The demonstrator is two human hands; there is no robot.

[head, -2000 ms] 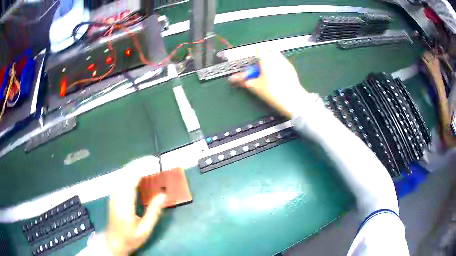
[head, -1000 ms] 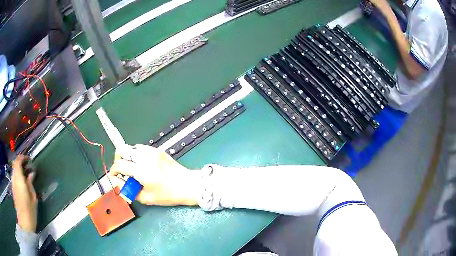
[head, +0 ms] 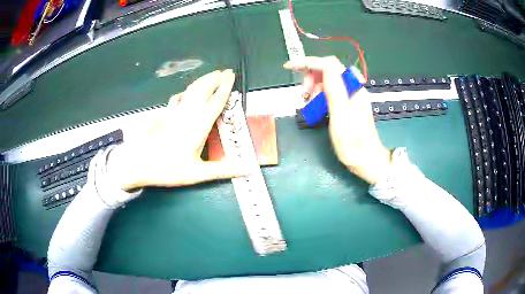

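A pale silver strip module (head: 253, 201), underside up, lies slantwise across the orange-brown base plate (head: 266, 140), hiding the plate's middle. My left hand (head: 178, 135) holds the strip, with the thumb across it and the fingers by its far end. My right hand (head: 348, 123) holds the blue probe block (head: 315, 109) to the right of the plate, apart from the strip. A thin red wire (head: 339, 39) loops back from the block. The block's working end is hard to make out.
Black dotted strips lie at left (head: 66, 172) and beyond my right hand (head: 410, 107). Many are packed at far right (head: 489, 149), others at the far left edge. A pale strip (head: 292, 37) lies behind my right hand. A dark cord (head: 242, 57) runs back from the plate.
The view has swung left. My left hand has come from the far left and now holds the strip over the plate. My right hand with the blue block has moved right, away from the plate.
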